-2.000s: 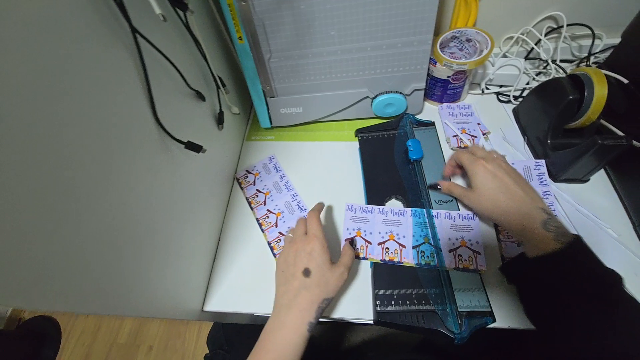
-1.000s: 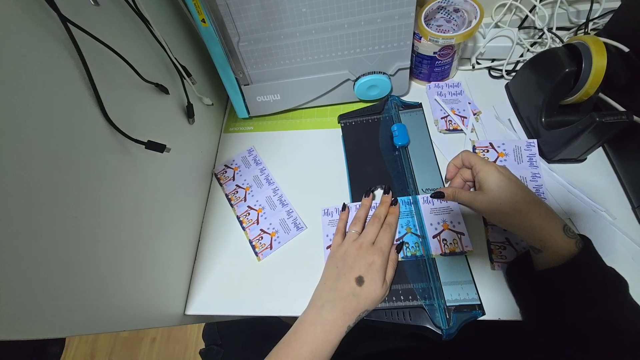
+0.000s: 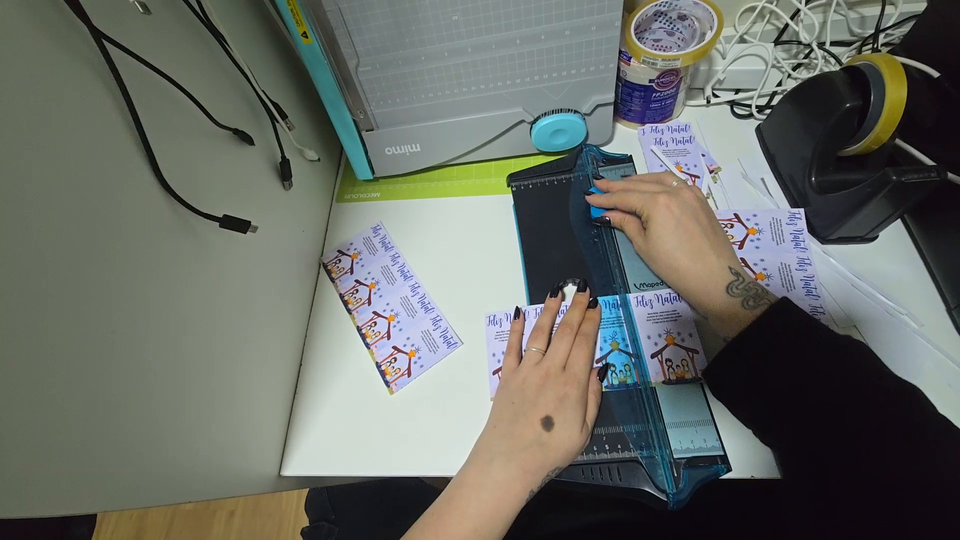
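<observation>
A black and blue paper trimmer lies lengthwise on the white desk. Across it runs a strip of printed Christmas cards, partly under the clear blue rail. My left hand lies spread on the strip, left of the rail, pressing it down. Near the rail's far end, the fingers of my right hand are closed on the blue cutter slider, which they partly cover. Another card strip lies at an angle to the left. More printed card sheets lie right of the trimmer, partly behind my right forearm.
A larger grey and teal trimmer stands at the back on a green mat. Rolls of tape, tangled white cables and a black tape dispenser are at back right. Dark cables hang at left; paper offcuts lie right.
My left hand has come onto the card strip from its left end. My right hand has moved from the strip's upper edge to the cutter slider and taken hold of it.
</observation>
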